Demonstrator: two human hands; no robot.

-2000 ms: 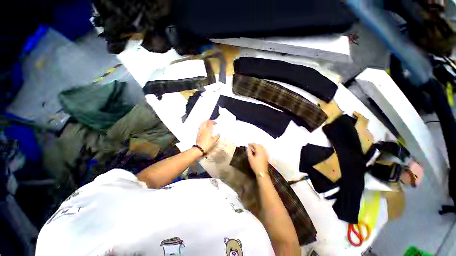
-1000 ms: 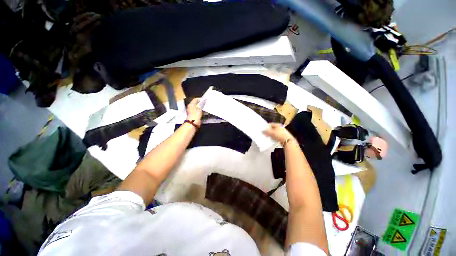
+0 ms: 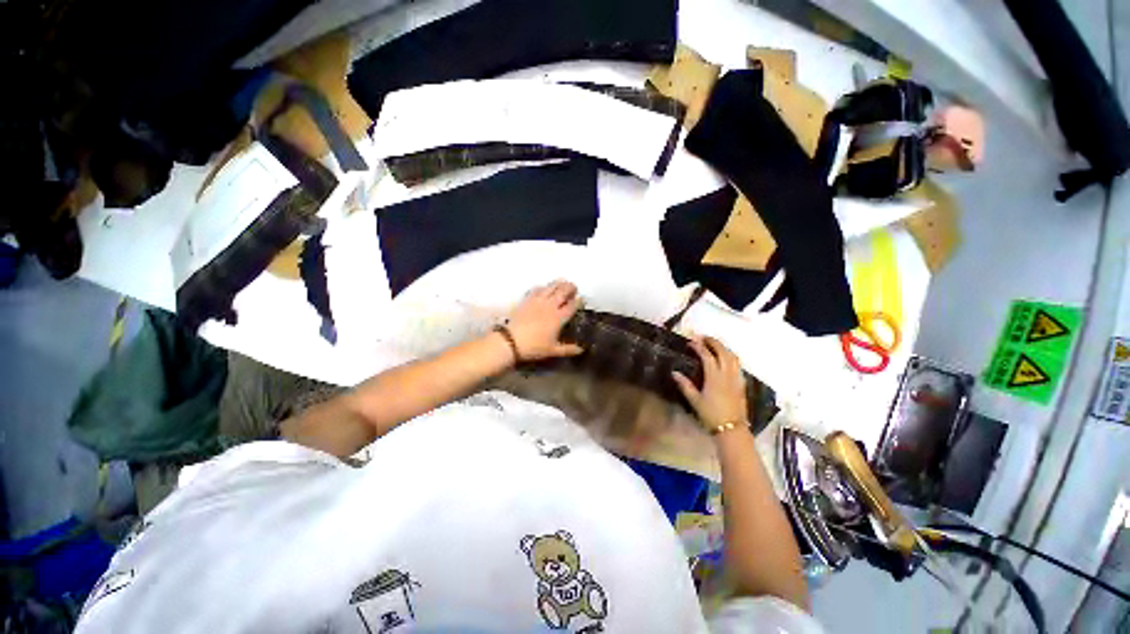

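Note:
A curved brown plaid piece (image 3: 632, 351) lies on the stained press cloth (image 3: 644, 424) close to my body. My left hand (image 3: 543, 325) rests at its left end, with the fingertips on or beside the edge. My right hand (image 3: 719, 386) lies on its right part, fingers spread a little. Whether either hand pinches the cloth does not show. A white paper strip (image 3: 521, 114) lies over another plaid piece (image 3: 459, 161) beyond. A black curved piece (image 3: 490, 221) lies between that and my hands.
The steam iron (image 3: 833, 489) stands at the right, beside the dark metal rest (image 3: 923, 415). Red-orange scissors (image 3: 869, 347) lie above it. Black pieces (image 3: 781, 186) cross over brown card at right. Plaid pieces (image 3: 254, 248) and paper lie at left. Green cloth (image 3: 155, 384) hangs lower left.
The white paper strip has left my hands and lies on the far plaid piece. Both hands have come back to the near plaid piece. The view has shifted, and the iron now shows.

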